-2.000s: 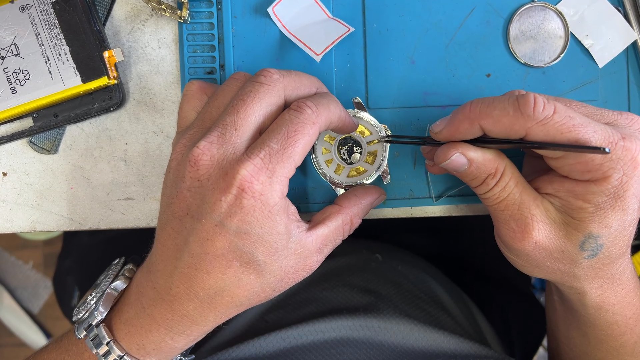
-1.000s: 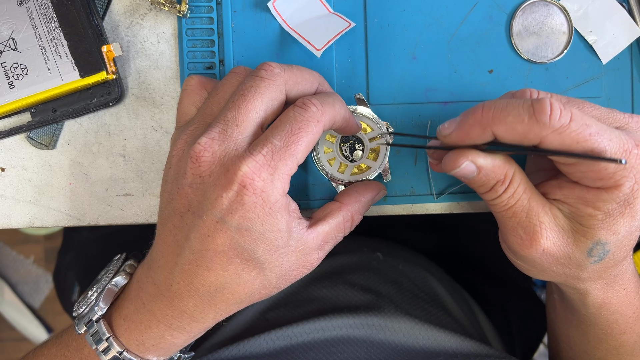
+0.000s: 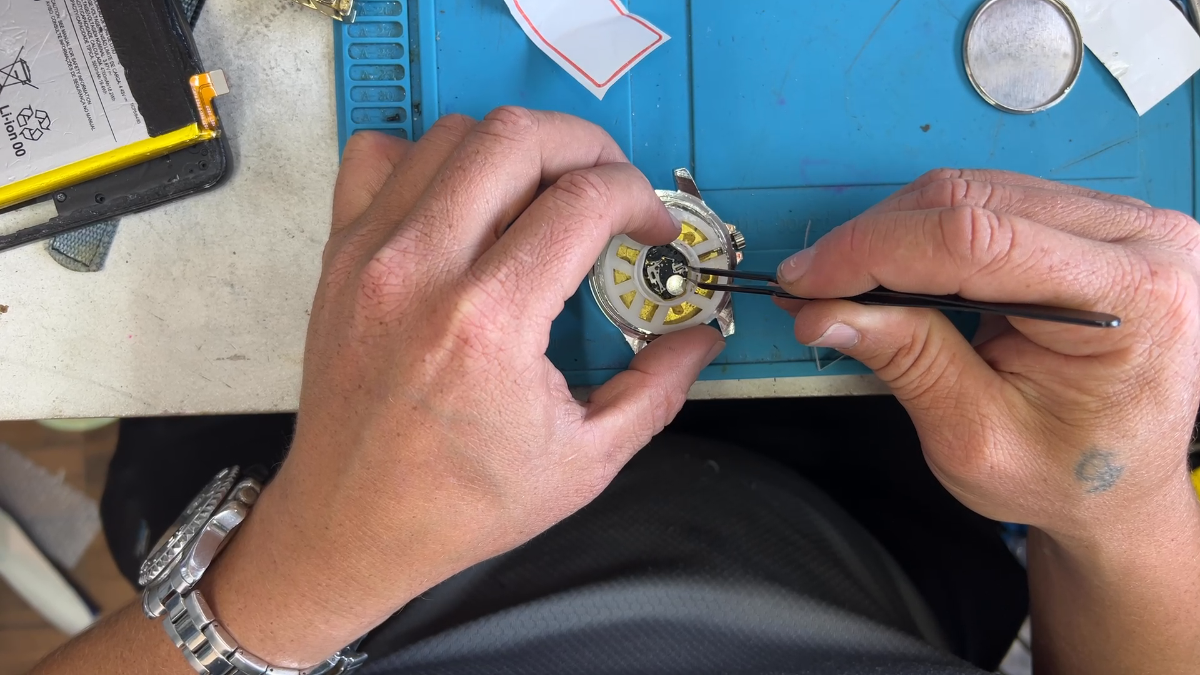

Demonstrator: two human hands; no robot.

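An open-backed watch case [image 3: 666, 267] lies on the blue work mat. Inside it a pale ring with yellow-filled openings surrounds a small dark movement with a round silvery part. My left hand [image 3: 469, 300] grips the case, index finger on its upper part and thumb at the lower rim. Black tweezers [image 3: 900, 298] are held between the thumb and fingers of my right hand [image 3: 1012, 328]. Their two tips are a little apart and reach over the ring to the right edge of the movement. Whether the tips touch anything I cannot tell.
A round metal case back [image 3: 1023, 54] lies at the upper right, beside a white piece of paper or film [image 3: 1139, 47]. Above my left hand is a red-bordered white sheet [image 3: 589, 36]. A phone part with a lithium battery [image 3: 84, 103] occupies the upper left of the white bench [image 3: 216, 328].
The tweezer tips have moved left, from the ring's right side to the edge of the movement. My left hand has stayed on the watch case.
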